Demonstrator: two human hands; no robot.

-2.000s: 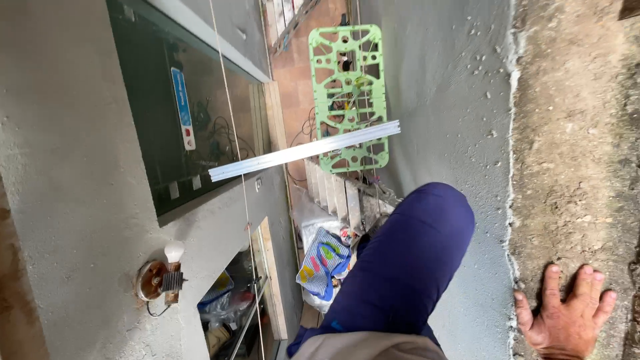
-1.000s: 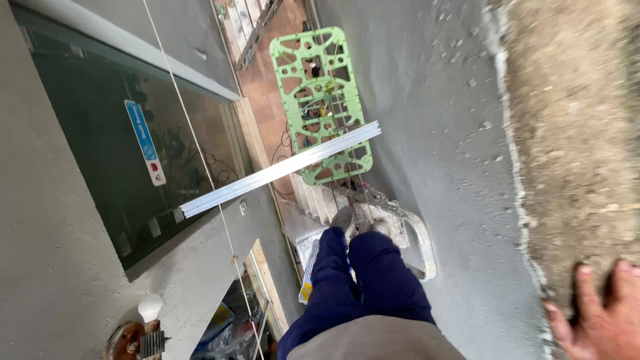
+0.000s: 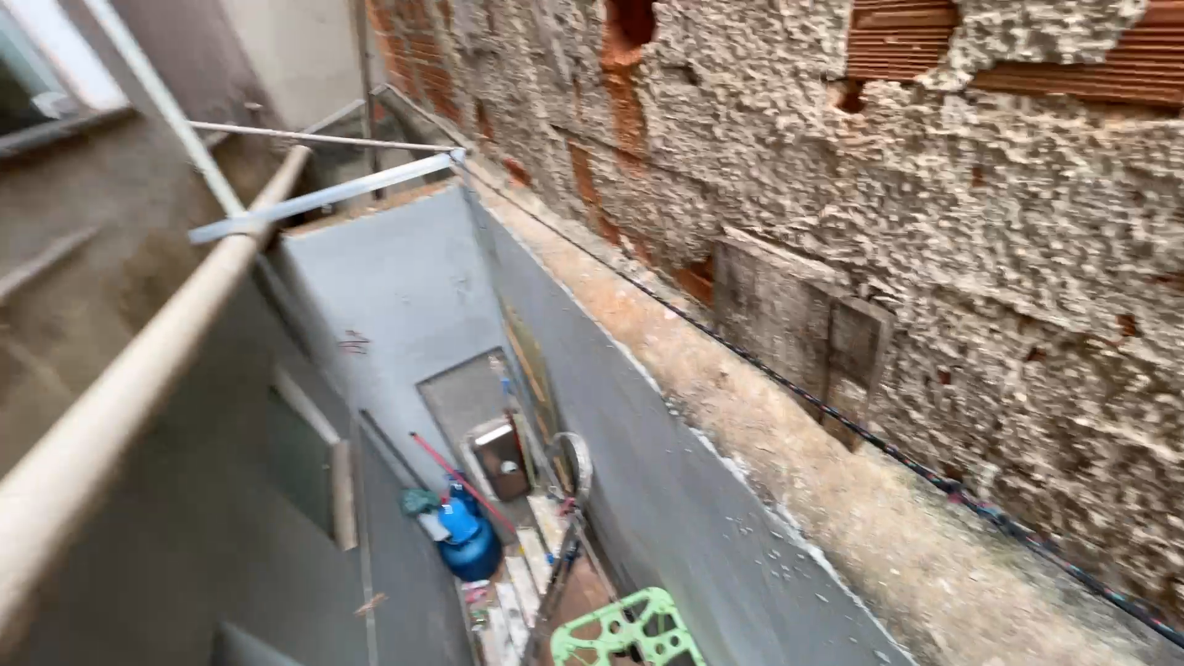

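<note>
Neither my left hand nor my right hand shows in the head view at this moment, so what they hold or touch is hidden. A light metal bar (image 3: 338,192) spans the top of a narrow passage, from the left side to the wall ledge. Near its left end it meets a long pale pole (image 3: 139,398) and a thin whitish bar (image 3: 166,106). A dark cord (image 3: 740,351) runs along the ledge. At the bottom edge, the light green openwork plastic panel (image 3: 632,629) is partly cut off.
The concrete ledge (image 3: 703,379) follows a rough brick and mortar wall (image 3: 999,213). Wooden boards (image 3: 772,310) lean there. Deep in the passage stand a blue gas cylinder (image 3: 469,546), a red stick (image 3: 461,481), a brown sink-like basin (image 3: 500,460) and pale planks (image 3: 524,564).
The view has swung up a lot, from my legs and feet to the passage's far end. The hand seen on the ledge at the lower right earlier is out of view.
</note>
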